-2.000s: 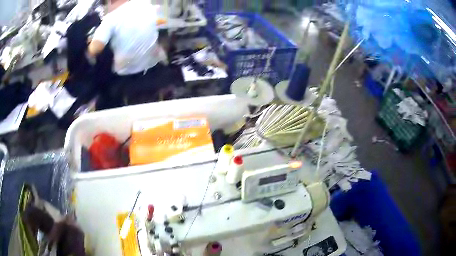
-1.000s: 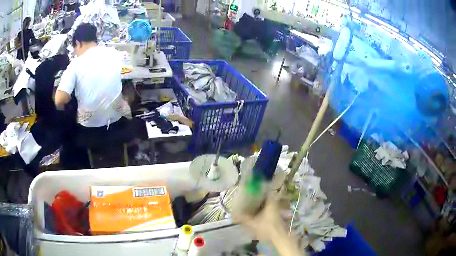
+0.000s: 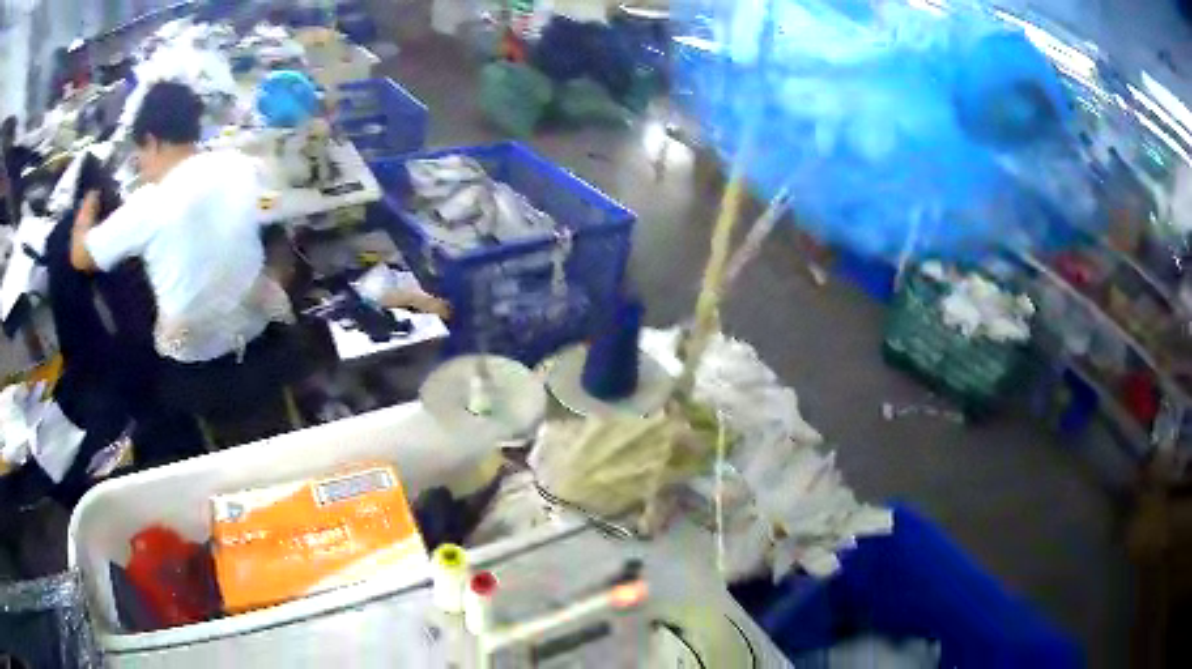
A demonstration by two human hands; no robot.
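Neither of my hands is in view. The top of the white sewing machine [image 3: 556,634] shows blurred at the bottom edge. Behind it stand two small white spools, one with a yellow top [image 3: 450,575] and one with a red top [image 3: 481,599]. The thread stand has two round discs. The left disc [image 3: 451,408] bears only its spindle. A navy cone [image 3: 612,356] stands upright on the right disc [image 3: 565,392]. A pole [image 3: 716,268] rises beside it.
A cream-white trough [image 3: 98,523] holds an orange carton [image 3: 314,538] and a red bag [image 3: 170,572]. Pale cut pieces [image 3: 784,477] pile right of the stand, above a blue bin [image 3: 915,588]. Blue plastic [image 3: 889,144] hangs upper right. A person in white [image 3: 203,255] sits upper left.
The hand holding a cone with a green end at the thread stand has left the picture, with the cone. The view has shifted, so the stand sits further left and more of the machine top shows.
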